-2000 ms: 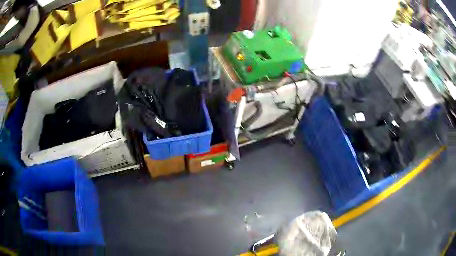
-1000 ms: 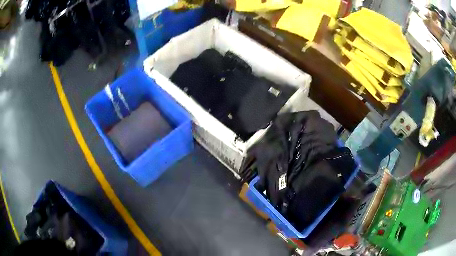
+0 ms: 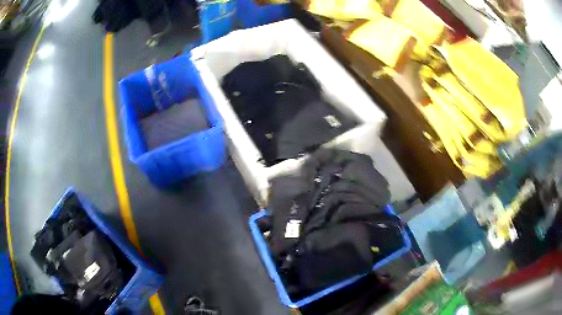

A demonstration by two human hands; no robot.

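No hand shows for certain. Nearest in front, black bags [image 3: 333, 227] are heaped above the rim of a blue plastic bin [image 3: 345, 281] at lower centre, with a small white label on one bag. Behind it, a white bin [image 3: 248, 152] holds more black bags [image 3: 265, 101], one with a white label. At lower left, another blue bin [image 3: 139, 284] holds black bags [image 3: 86, 261] with a white label. A dark rounded shape at the bottom left edge is too unclear to name. The picture is blurred.
A blue bin [image 3: 179, 154] with a flat grey-brown piece inside stands left of the white bin. Yellow bag pieces [image 3: 474, 92] lie at upper right. Part of a green machine [image 3: 434, 301] shows at the bottom right. A yellow floor line [image 3: 113, 141] runs down the left. Dark items lie at the top left.
The view has swung left from the green machine toward the floor lines. The white bin and heaped blue bin now sit nearer the centre, and the lower-left bin shows more fully.
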